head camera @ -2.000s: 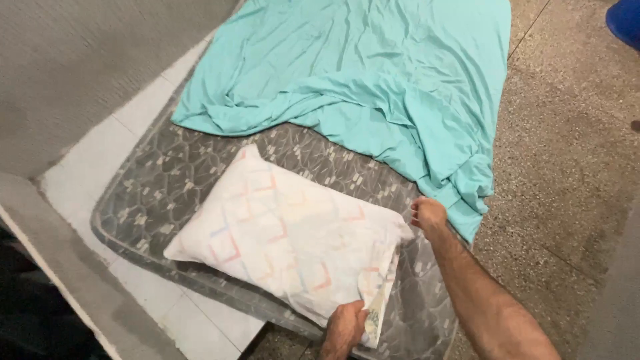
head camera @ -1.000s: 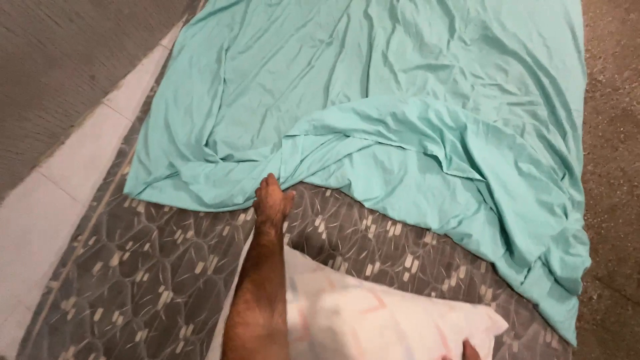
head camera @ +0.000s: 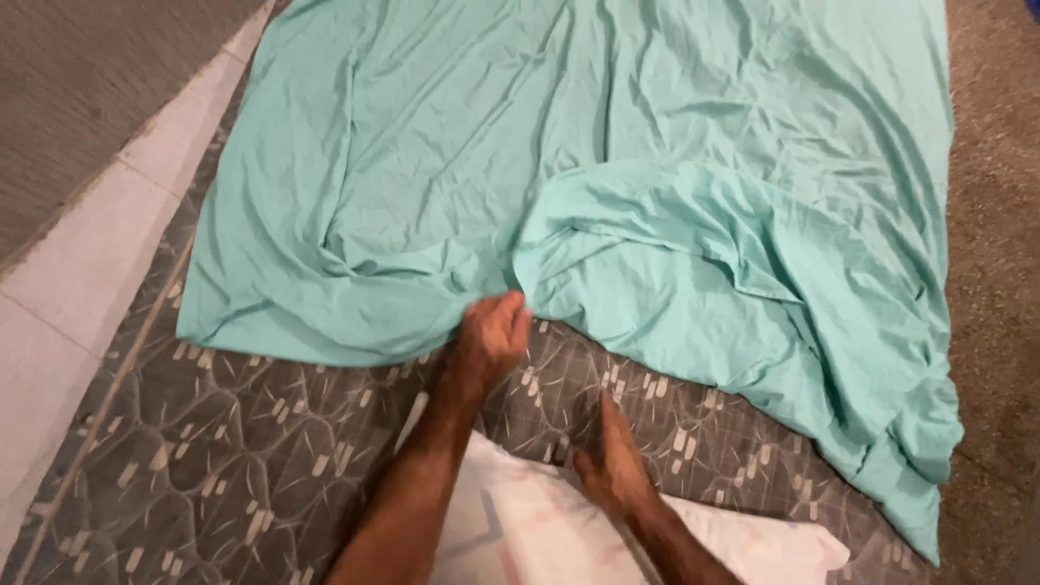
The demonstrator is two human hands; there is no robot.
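A wrinkled turquoise bed sheet [head camera: 455,162] covers the upper part of a grey patterned mattress [head camera: 236,439]. My left hand [head camera: 491,333] grips the sheet's lower edge near its middle, beside a fold that is turned back. My right hand [head camera: 613,459] is to the right and lower, fingers apart and empty, over the top edge of a white pillow [head camera: 544,520] with a faint coloured pattern. Both forearms pass over the pillow, which lies at the bottom and is partly cut off by the frame.
On the left, white floor tiles [head camera: 97,252] run between the mattress and a rough grey wall [head camera: 89,89]. Brown speckled floor [head camera: 995,268] lies to the right of the mattress. A small blue object shows at the top right corner.
Two seconds ago both hands were at the pillow's right end. My left hand has since moved to the sheet's edge, and my right hand has moved up from the pillow's right side.
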